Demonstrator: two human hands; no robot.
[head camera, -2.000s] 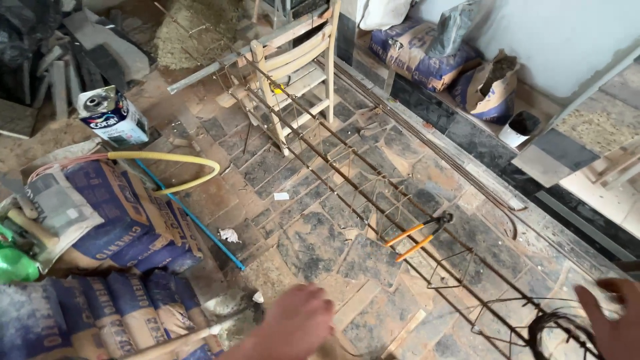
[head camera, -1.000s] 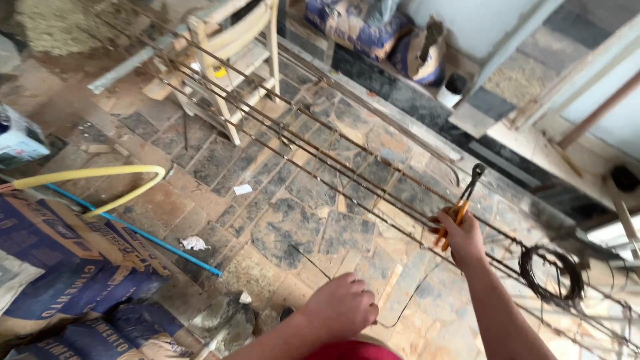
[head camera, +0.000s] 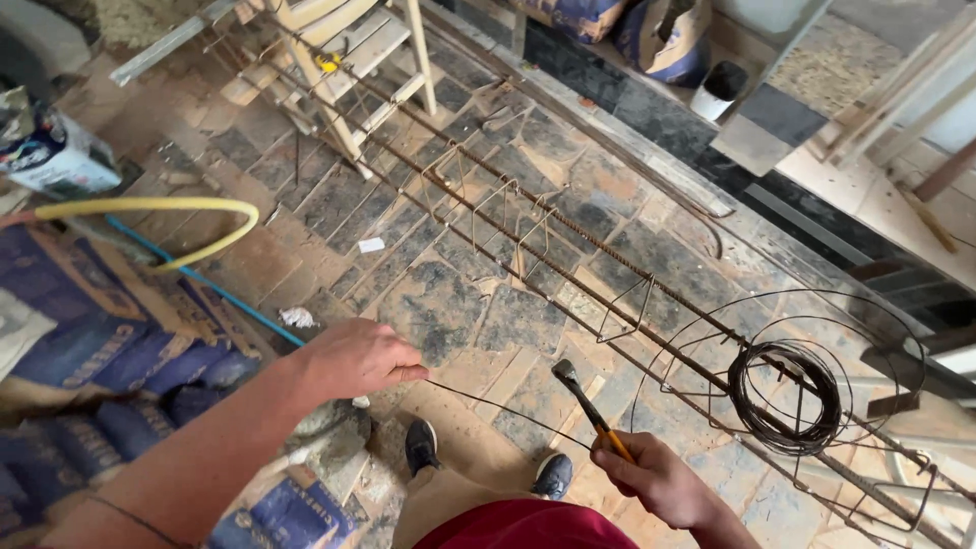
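My left hand (head camera: 364, 358) pinches the end of a thin dark tie wire (head camera: 507, 409), which runs slack across to my right side. In my right hand (head camera: 644, 473) are end-cutting nippers (head camera: 591, 412) with orange handles, jaws pointing up and left; the wire reaches the fingers of that hand too. Beyond both hands a long rebar cage (head camera: 564, 282) with bent wire stirrups (head camera: 629, 309) lies diagonally, passing by a wooden chair (head camera: 358, 69). A coil of tie wire (head camera: 789, 396) rests on the near right part of the cage, with loose loops around it.
Cement bags (head camera: 99, 335) are stacked at the left, beside a yellow hose (head camera: 152, 204), a blue tube (head camera: 229, 297) and a paint can (head camera: 57, 152). More bags (head camera: 663, 38) and a white container (head camera: 719, 90) stand at the back. My feet (head camera: 553, 474) are on the stone floor.
The nippers lay on the cage in the earliest frame; one second ago my right hand held them above it. That hand is now lower, nearer my body. My left hand now pinches the wire.
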